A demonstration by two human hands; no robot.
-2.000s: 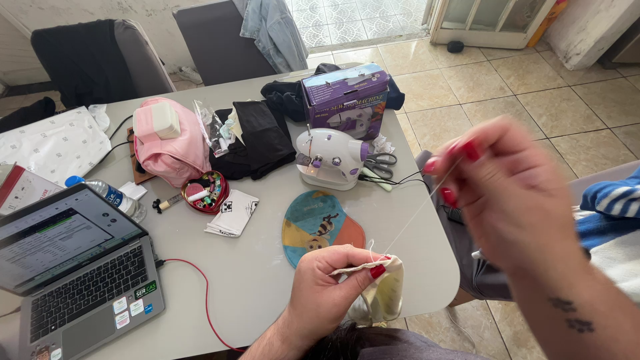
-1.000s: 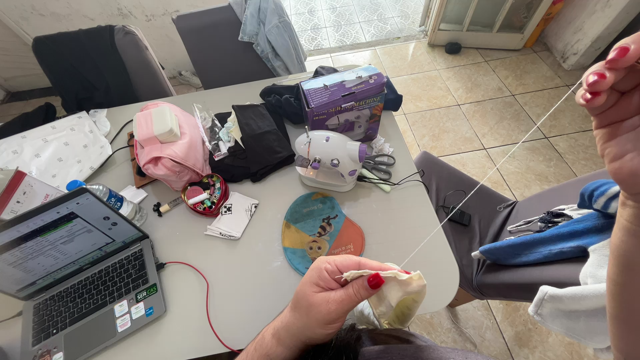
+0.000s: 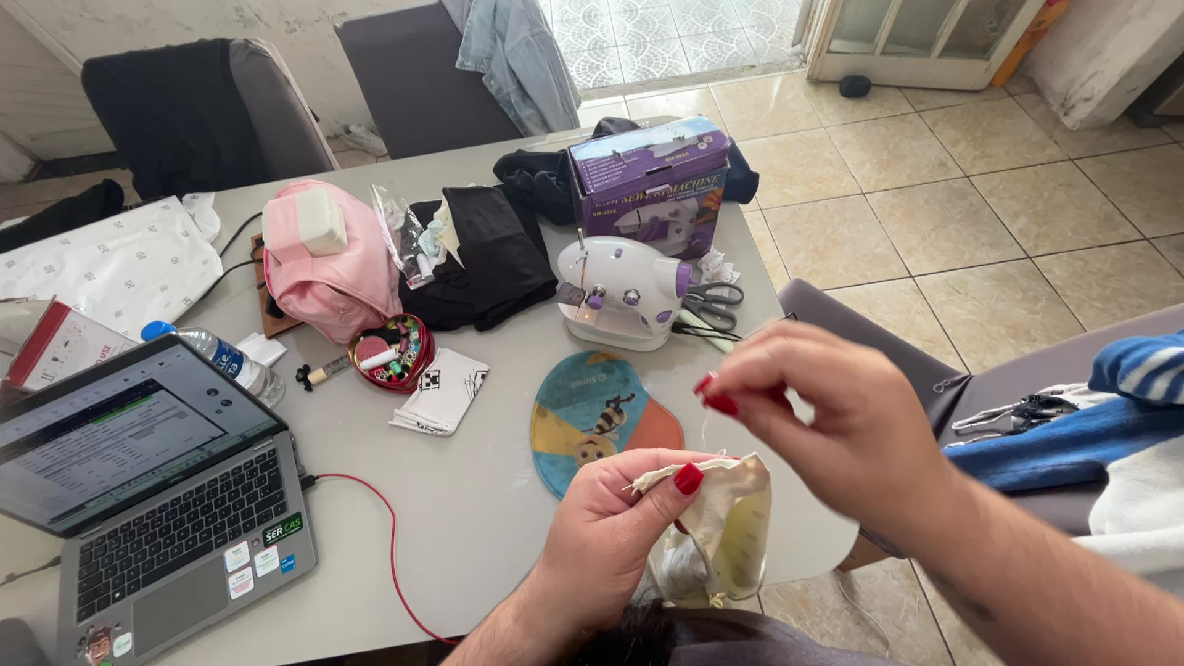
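My left hand (image 3: 615,532) pinches the edge of a cream fabric piece (image 3: 735,504) with a yellow-green patch, near the table's front edge. Just above and to the right, my right hand (image 3: 814,412) has thumb and forefinger pinched together on a white thread (image 3: 705,433) that runs down toward the cloth. Whether a needle is between those fingertips is too small to tell. A round-ended mouse pad (image 3: 592,407) with a cartoon bee lies behind my left hand. Farther back stands a white and purple mini sewing machine (image 3: 620,287), with grey-handled scissors (image 3: 712,303) beside it.
An open laptop (image 3: 185,536) sits at the left with a red cable (image 3: 393,527). Behind it are a water bottle (image 3: 227,361), a heart-shaped sewing tin (image 3: 393,353), a pink cloth bag (image 3: 333,268), black fabric (image 3: 499,259) and a sewing machine box (image 3: 652,185). A chair (image 3: 999,370) holds clothes.
My right hand has come back from the far right, where the thread was stretched long, to close beside the cloth. My left hand keeps hold of the fabric.
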